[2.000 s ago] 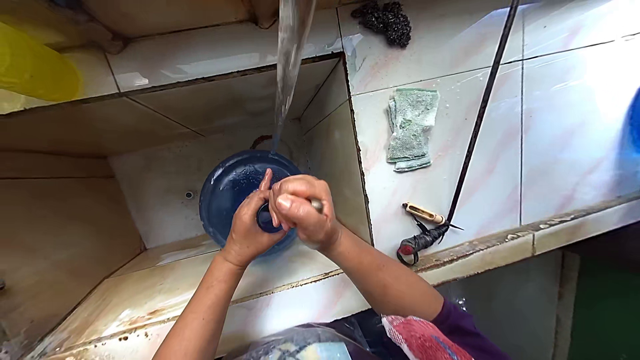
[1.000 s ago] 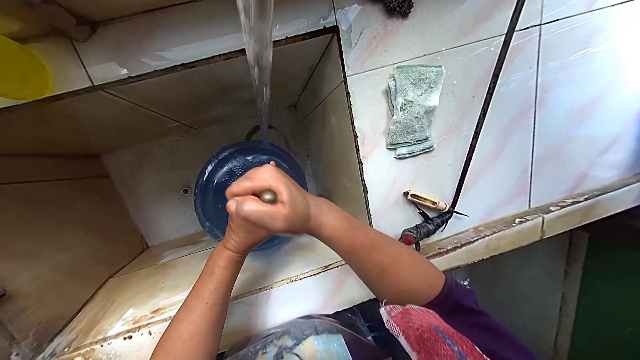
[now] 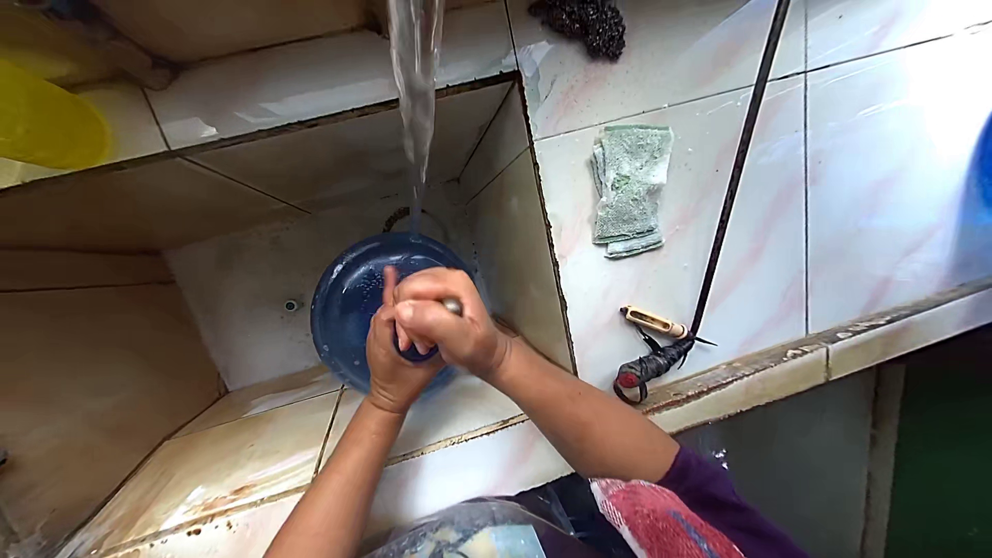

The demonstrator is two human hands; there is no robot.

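Observation:
Over a blue plastic basin [image 3: 339,310] in the tiled sink, my left hand [image 3: 395,368] is curled round a small dark blue container [image 3: 418,354], mostly hidden by my fingers. My right hand [image 3: 449,318] is a fist just above it, closed on a thin handle; only its rounded metal end [image 3: 452,307] shows. What the handle belongs to is hidden. A stream of water [image 3: 416,101] falls into the basin's far side.
On the tiled counter [image 3: 744,294] at right lie a folded green-white cloth [image 3: 632,186], a dark scrubber [image 3: 593,27], a peeler [image 3: 655,321] and a long dark rod [image 3: 736,170] with a wrapped end. A yellow container [image 3: 46,124] stands at far left.
My right fist hid most of my left hand and the small container one second ago; now both show beneath it. The fist stays closed on the handle. Water keeps running.

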